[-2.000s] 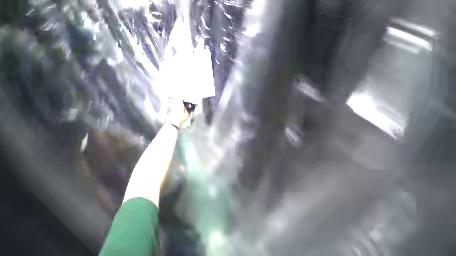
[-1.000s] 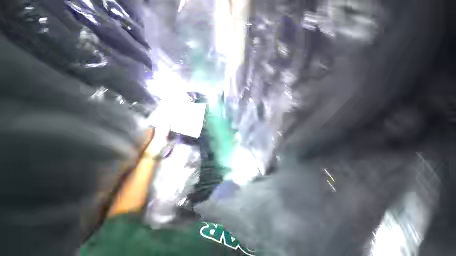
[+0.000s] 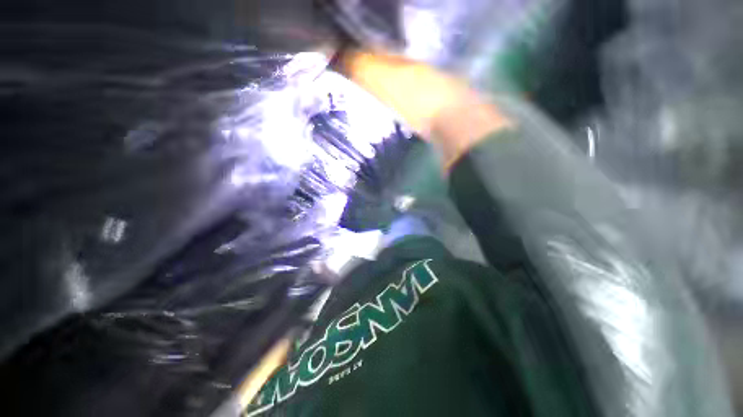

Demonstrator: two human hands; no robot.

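Observation:
Shiny clear film over dark bagged goods point(image 3: 326, 155) glares white in front of me. My right hand point(image 3: 346, 63) is blurred at the upper middle, against the film; its fingers and anything in them cannot be made out. My left hand point(image 3: 327, 265) is small and blurred beside my chest, at the edge of a white paper sheet point(image 3: 356, 244) that it appears to hold. The sheet is partly hidden by my dark green top.
Dark goods under glossy film point(image 3: 122, 244) fill the left side. More film-covered goods point(image 3: 611, 318) stand close on the right, beside my right arm. A strip of green floor point(image 3: 424, 183) shows between them. My top with white-outlined lettering fills the lower middle.
My right arm has come into view, reaching up across the upper middle. My left hand and the paper are now lower and nearer my chest. The view has turned.

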